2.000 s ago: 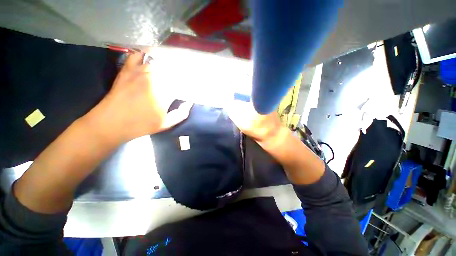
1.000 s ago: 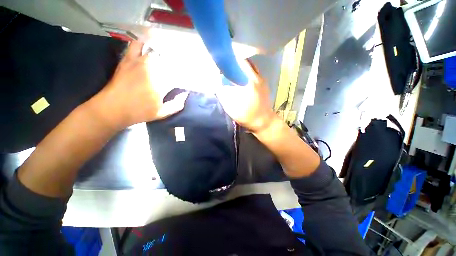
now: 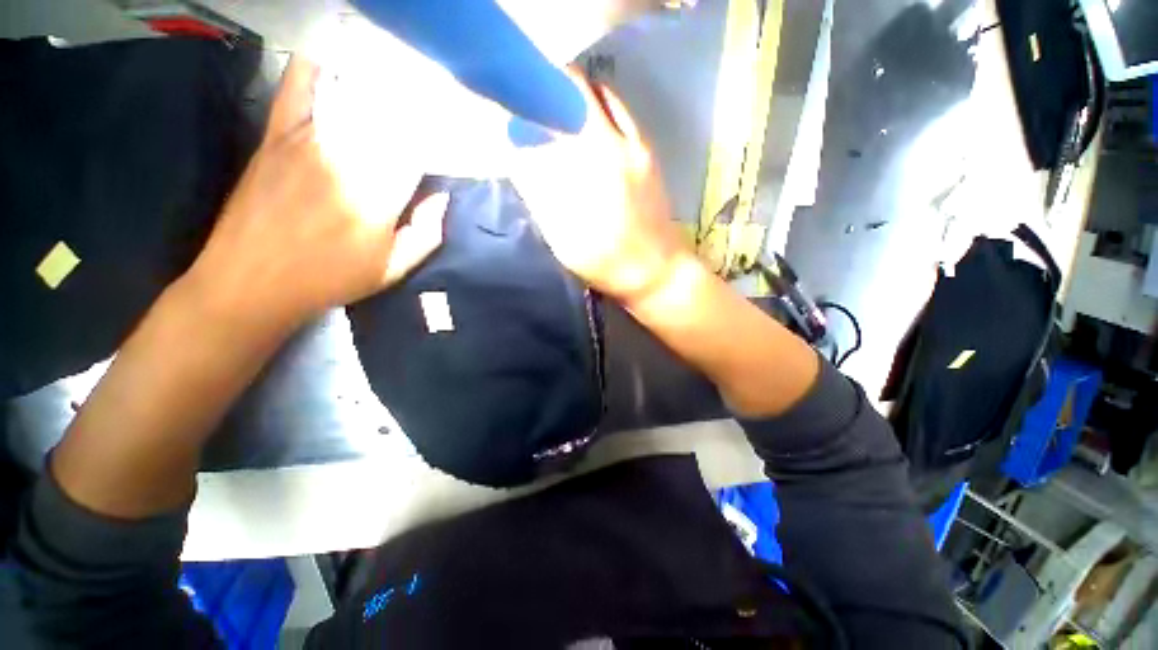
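Note:
A black rounded pocket panel point(image 3: 489, 343) with a cream sticker lies on the dark bed plate, its curved end towards me. A zipper point(image 3: 596, 349) runs along its right side. My left hand point(image 3: 305, 210) is at the panel's upper left, thumb on its edge. My right hand point(image 3: 603, 210) lies on its upper right edge. The fingertips of both hands and the needle area are lost in the white glare. A thick blue air hose point(image 3: 476, 57) hangs over the glare.
A large black piece point(image 3: 108, 191) with a yellow sticker lies left. Black panels point(image 3: 978, 349) lie right, another point(image 3: 1044, 76) upper right beside a white-framed tablet point(image 3: 1115, 51). Dark snips point(image 3: 798, 298) lie right of my right forearm. Blue bins point(image 3: 241, 597) show below the table edge.
The view has shifted, so the machine head's red marks have mostly left the picture. My right hand has moved up along the panel's edge. Both hands remain on the panel.

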